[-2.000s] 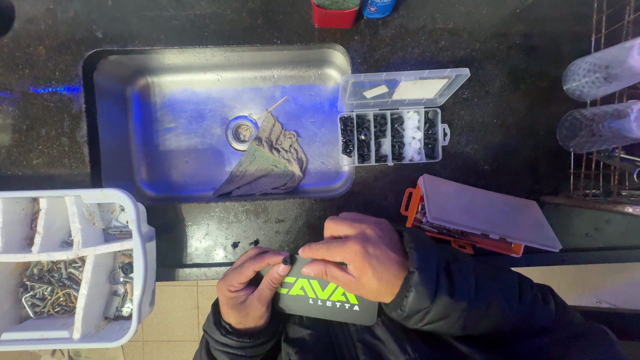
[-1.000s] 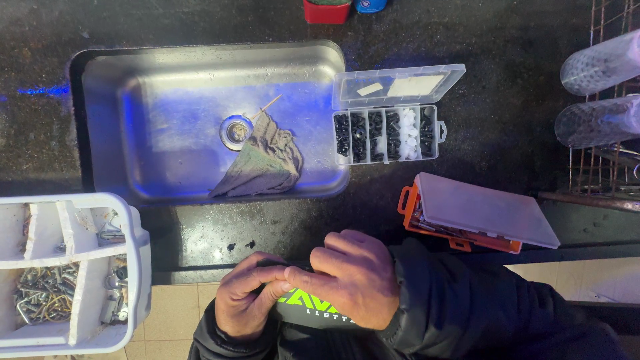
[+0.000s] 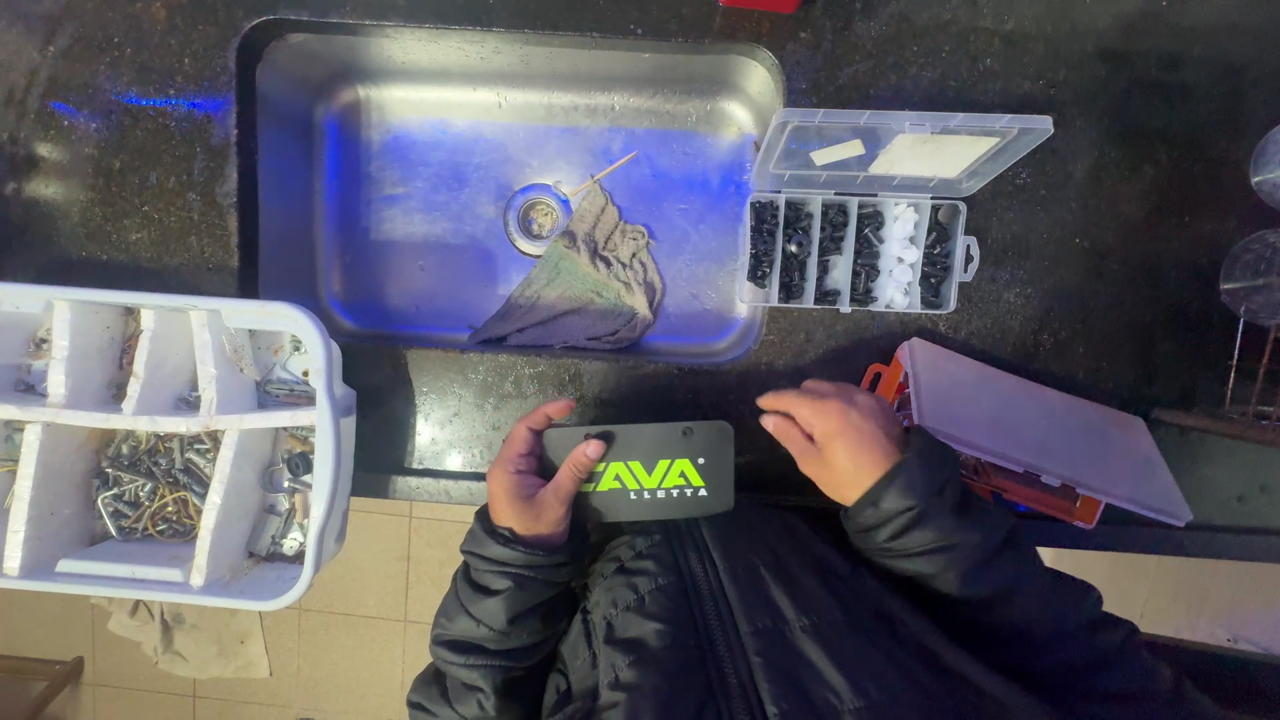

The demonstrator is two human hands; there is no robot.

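Note:
My left hand point(image 3: 540, 475) grips the left end of a dark flat plate point(image 3: 655, 472) with green and white lettering, its thumb over the front near a small dark fastener at the top left corner. A small hole or fastener shows near the plate's top right. To the right of the plate, my right hand point(image 3: 832, 438) is raised off it, thumb and fingers apart, with nothing visible between them. Beyond stands an open clear plastic organizer box point(image 3: 855, 308), its compartments holding black and white plastic fasteners.
A stainless steel sink point(image 3: 420, 200) holds a crumpled cloth point(image 3: 590, 285) and a thin wooden stick point(image 3: 608, 172). A white divided bin point(image 3: 335, 470) of screws and metal hardware stands at left. An orange case point(image 3: 1060, 505) with a translucent lid lies at right, near wire racking point(image 3: 1255, 370).
My right hand has come off the plate and moved right. My left hand still holds the plate's left end, and more of the lettering is uncovered.

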